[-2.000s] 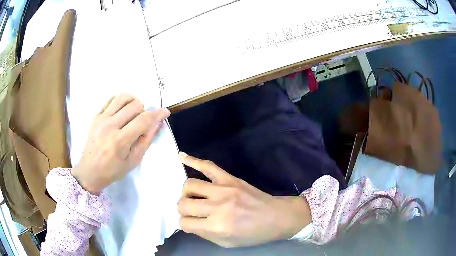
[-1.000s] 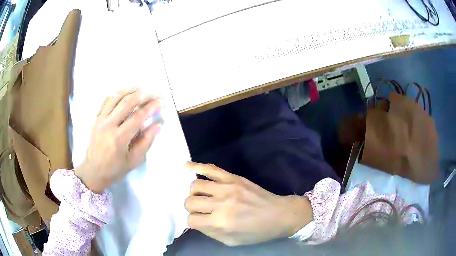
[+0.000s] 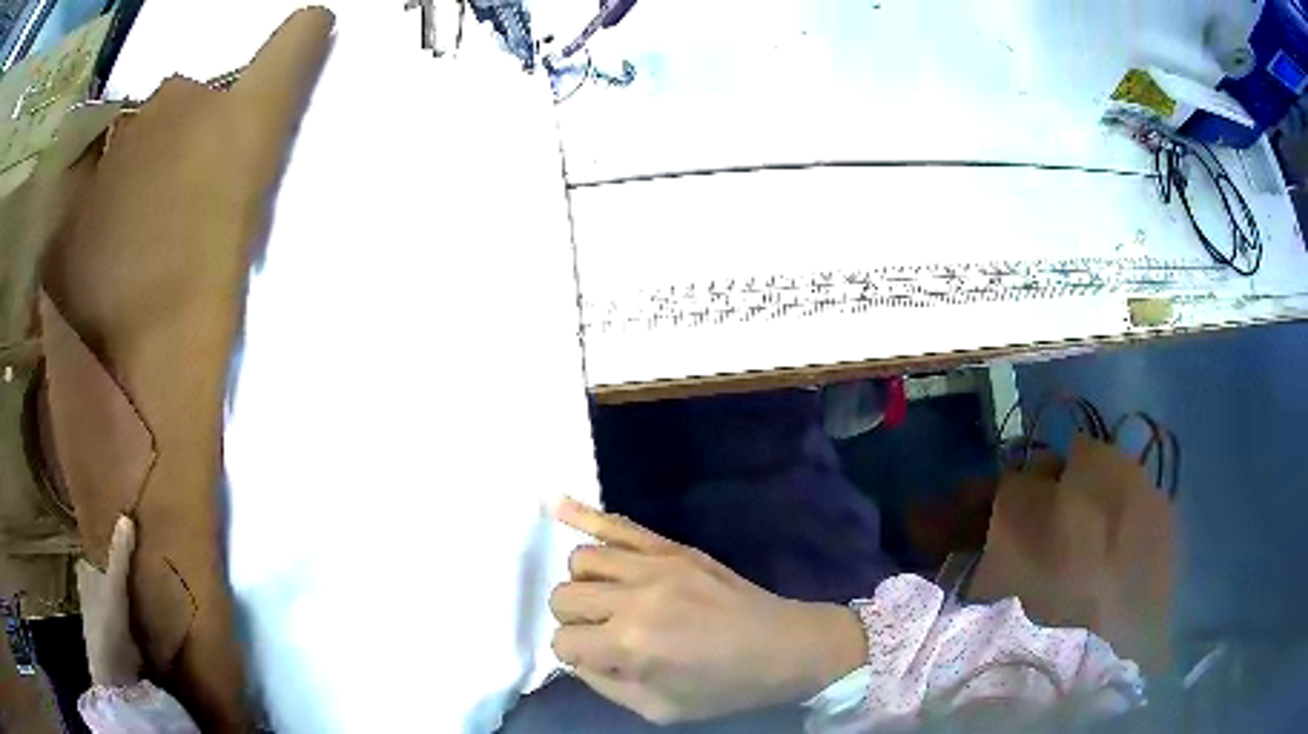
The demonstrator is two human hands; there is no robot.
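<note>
The white lining (image 3: 416, 330) runs from the machine area at the top down towards the lap, its straight right edge over the table. The brown bag panel (image 3: 172, 258) shows along its left side, with notched edges and folds. My right hand (image 3: 689, 617) holds the lining's lower right edge, index finger stretched on top and the other fingers curled. My left hand (image 3: 108, 602) is at the lower left with one digit over the brown panel; its other fingers are hidden. The presser foot area (image 3: 442, 22) is cut off by the top edge.
The table (image 3: 861, 215) has a printed ruler scale (image 3: 861, 294) along its front. A black cable coil (image 3: 1212, 208) and a blue object (image 3: 1269, 72) lie at the upper right. Brown bags with loop handles (image 3: 1083, 523) stand low at the right. Brown pieces (image 3: 29, 430) are stacked at the far left.
My left hand has left the white lining and moved down and left to the brown panel. My right hand stays at the lining's edge. The view has shifted, showing more of the table's right side.
</note>
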